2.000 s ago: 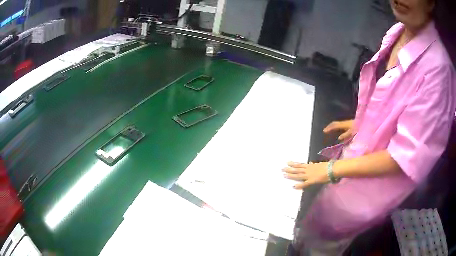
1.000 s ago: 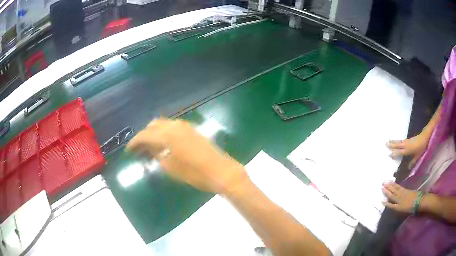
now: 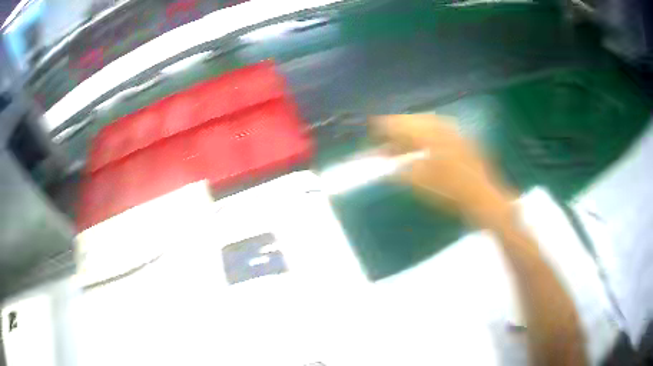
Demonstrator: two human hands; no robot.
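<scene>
My right hand (image 3: 437,161) reaches in from the lower right over the green conveyor belt (image 3: 401,229). It is strongly blurred, so whether its fingers hold anything cannot be told. My left hand is not in view. A red compartment tray (image 3: 200,136) lies on the belt left of my hand, apart from it. A small grey rectangular piece with bright spots (image 3: 254,259) lies on the white work surface (image 3: 387,322) in front of the tray.
A cream plate (image 3: 143,232) stands at the tray's near edge. A white strip (image 3: 179,46) runs along the belt's far edge, with blurred pale shapes beside it. White sheets (image 3: 623,214) cover the right side. A grey-white machine part (image 3: 32,221) is at far left.
The view has swung left and down, bringing the red tray toward the middle and the grey piece into view. My hand stays raised over the belt. The other person has left the view.
</scene>
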